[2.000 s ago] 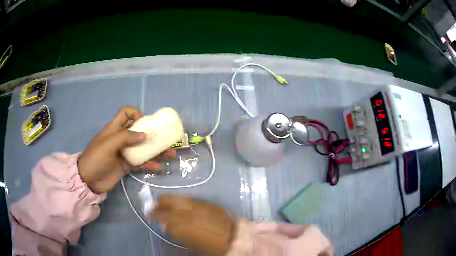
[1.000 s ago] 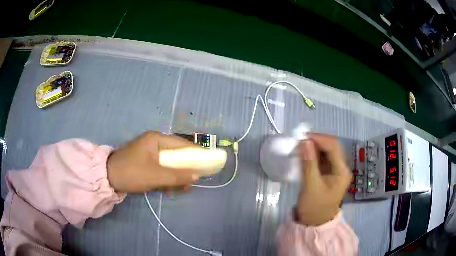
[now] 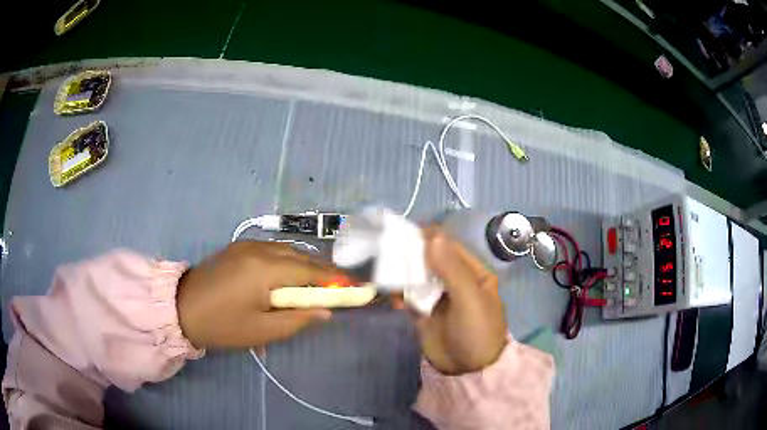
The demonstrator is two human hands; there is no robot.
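My left hand [image 3: 252, 294] grips a cream device housing [image 3: 324, 296], seen nearly edge-on, with a small red-orange glow at its upper side. My right hand [image 3: 465, 302] pinches a crumpled white tissue [image 3: 395, 259] at the housing's right end; it is blurred, and whether it touches the housing I cannot tell. A small USB tester [image 3: 313, 224] lies just behind, with a white plug [image 3: 269, 222] at its left end; its right end is hidden by the tissue.
A metal-topped bottle [image 3: 511, 235] stands right of my right hand, partly hidden. Red and black leads [image 3: 576, 290] run to a power supply [image 3: 643, 260]. A white cable [image 3: 426, 164] loops behind. Two open housings [image 3: 79, 154] lie at the left. A green conveyor [image 3: 336, 46] runs behind.
My right hand has come left from the bottle to the housing with the white tissue. The bottle's metal top is uncovered. My left hand still holds the housing, now showing a red-orange glow.
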